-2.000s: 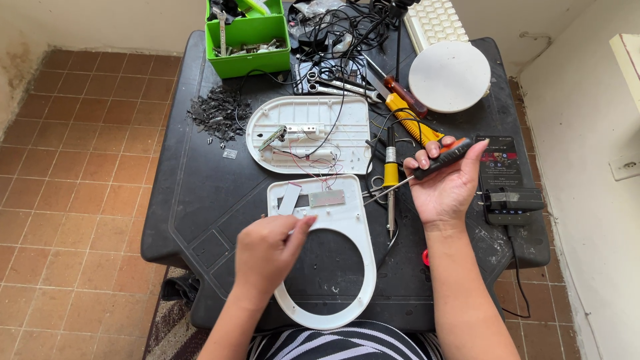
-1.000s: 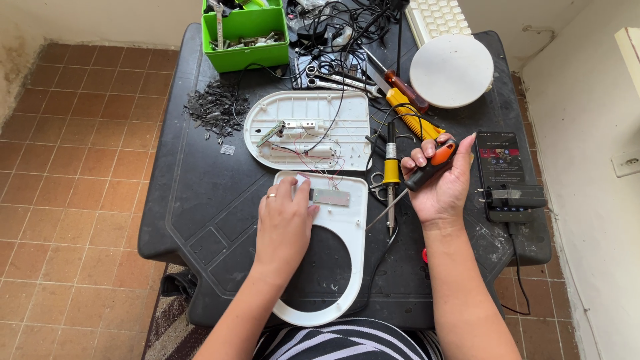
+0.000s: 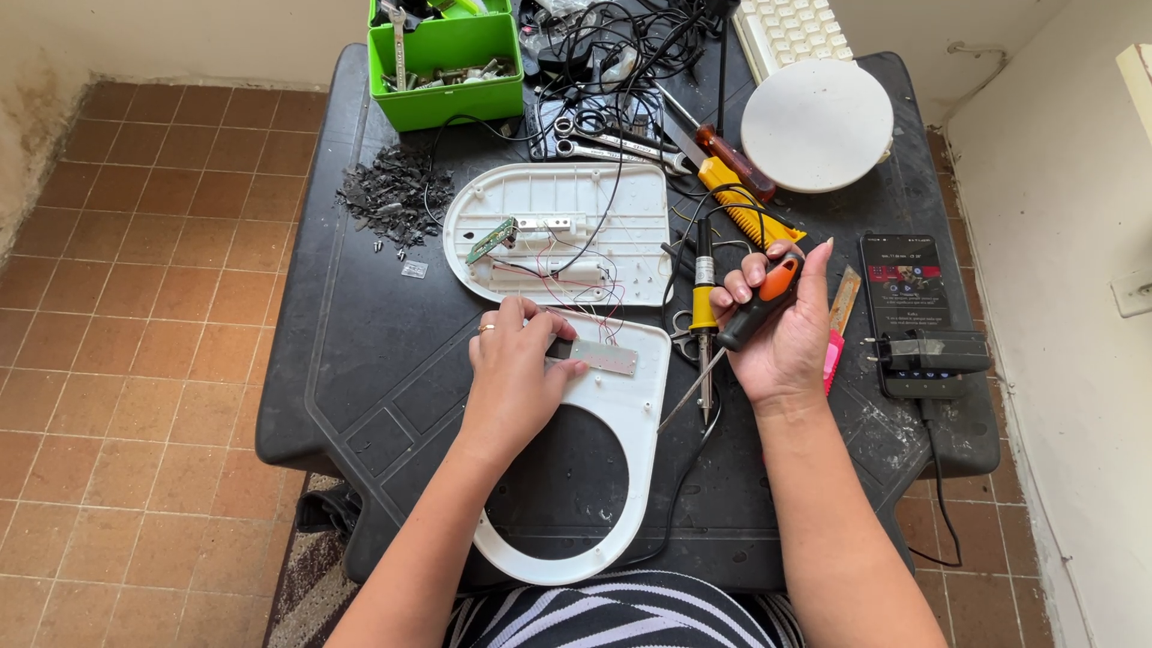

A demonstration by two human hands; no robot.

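My left hand (image 3: pixel 517 373) rests on the top of a white plastic housing with a round opening (image 3: pixel 652 396), its fingers at the left end of a flat grey plate (image 3: pixel 605 356). Whether it grips something there is hidden. In my right hand (image 3: pixel 778 328) is a screwdriver with a black and orange handle (image 3: pixel 763 301), its shaft pointing down-left beside the housing's right edge. Thin wires run from the plate area to a second white housing half (image 3: pixel 558 193), which holds a tilted green circuit board (image 3: pixel 490 241).
A soldering iron (image 3: pixel 703 310), a yellow utility knife (image 3: pixel 747 202) and wrenches (image 3: pixel 621 148) lie beyond the housings. A green box (image 3: pixel 450 103) and black fragments (image 3: pixel 396 193) are at left. A white disc (image 3: pixel 817 126) and a phone under a charger (image 3: pixel 904 297) are at right.
My left hand has moved from above the lower housing onto its upper part, where loose white pieces showed earlier. My right hand still holds the screwdriver, its shaft now pointing more steeply down.
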